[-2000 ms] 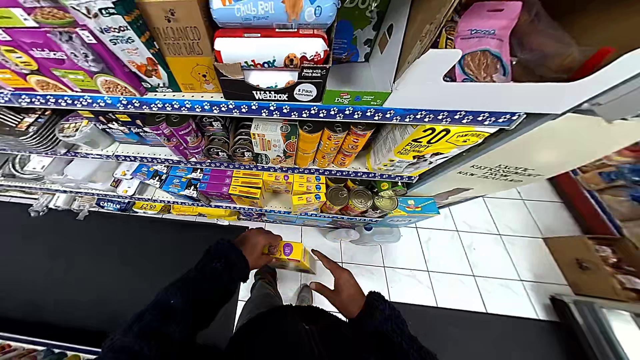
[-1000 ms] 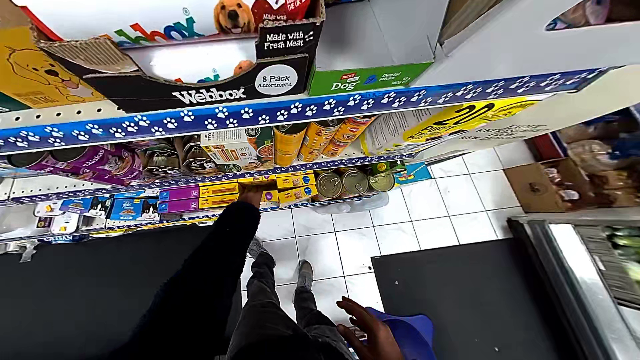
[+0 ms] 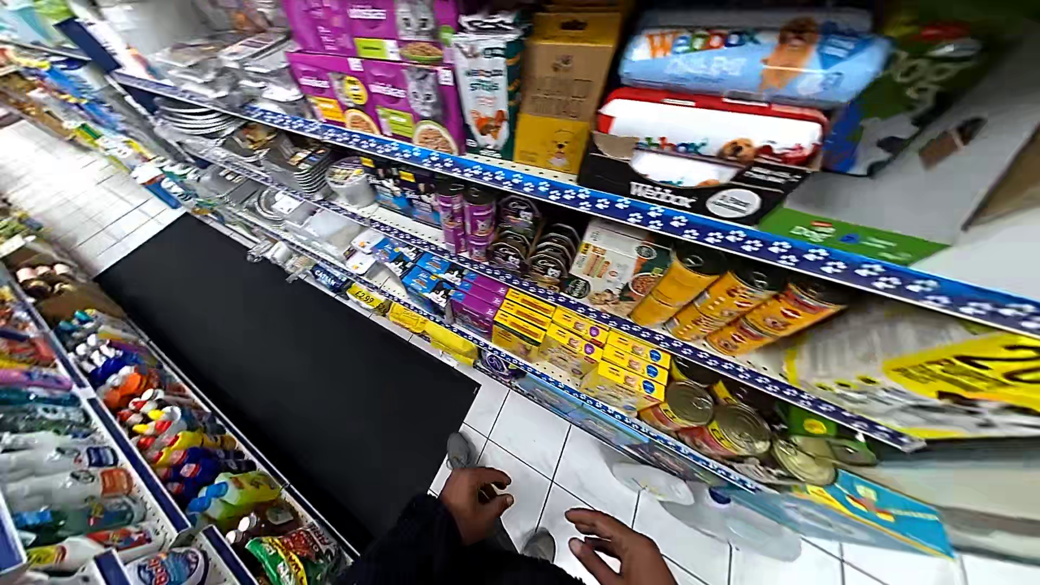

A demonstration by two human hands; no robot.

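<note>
My left hand (image 3: 478, 502) is held over the white floor tiles with its fingers curled apart, holding nothing. Beside it on the right, my right hand (image 3: 619, 546) has its fingers spread and is likewise unfilled. Both hang below the lower shelf, touching nothing. On that shelf stand stacked yellow boxes of pet food (image 3: 630, 370), with purple boxes (image 3: 479, 299) and blue boxes (image 3: 429, 276) to their left. Tins with ring-pull lids (image 3: 735, 431) stand to the right of the yellow boxes. Orange tins (image 3: 731, 309) are on the shelf above.
Blue shelf edging with white paw prints (image 3: 650, 218) runs across the view. Webbox rolls (image 3: 715, 126) and purple Whiskas boxes (image 3: 410, 101) sit on the upper shelf. A black mat (image 3: 301, 366) covers part of the aisle. Bottles (image 3: 195, 455) fill a rack at the left.
The yellow box held two seconds ago is out of my left hand. That hand has come away from the yellow boxes on the shelf, where it was one second ago. The view has swung left.
</note>
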